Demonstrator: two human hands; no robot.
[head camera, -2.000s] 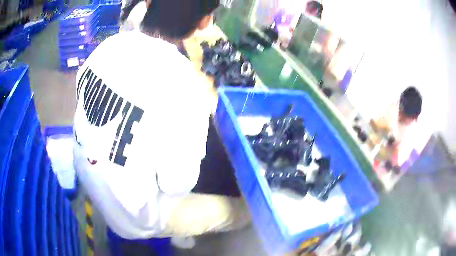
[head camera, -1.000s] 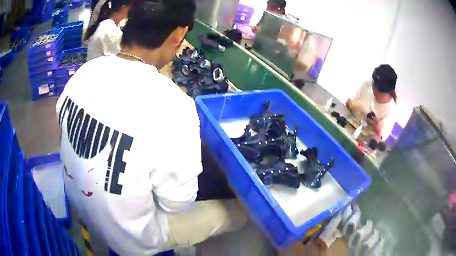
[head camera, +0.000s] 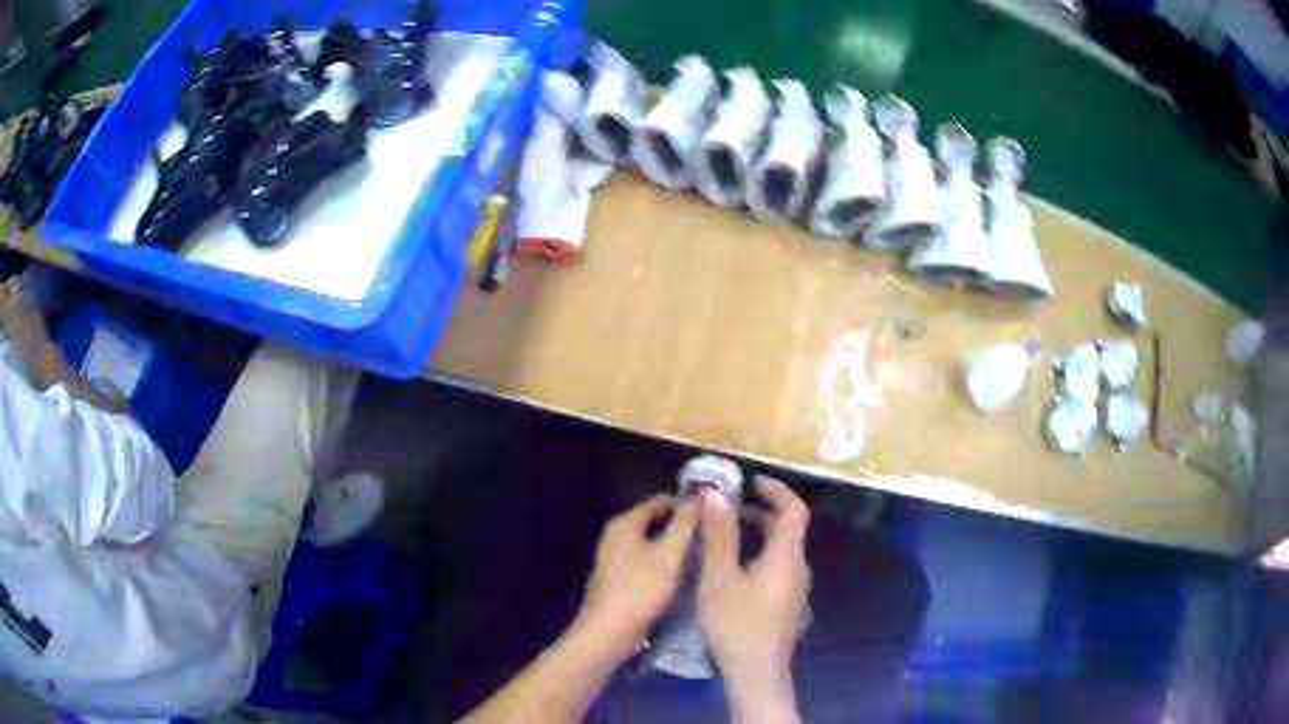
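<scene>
My left hand (head camera: 639, 563) and my right hand (head camera: 756, 573) are low in the middle, below the board's front edge. Their fingertips meet on a small white-grey patterned part (head camera: 710, 474) with a dark opening. More white-grey material (head camera: 681, 648) shows below, between the wrists; whether it joins the held part is hidden by the hands. White-grey flared shells (head camera: 785, 153) stand in a row along the back of the brown board (head camera: 679, 311). Small round white caps (head camera: 1079, 371) cluster at the board's right, beside a white glue bottle (head camera: 998, 375).
A blue crate (head camera: 438, 269) of glossy black parts (head camera: 290, 142) stands at upper left. A yellow and black tool (head camera: 489, 243) and a white-and-red packet (head camera: 549, 212) lie beside it. A seated person (head camera: 113, 495) is at left. A thin brown stick (head camera: 1158, 389) lies far right.
The view has swung right and down from the neighbouring person and crate to the board. My two hands, the held part, the shell row and the caps now show.
</scene>
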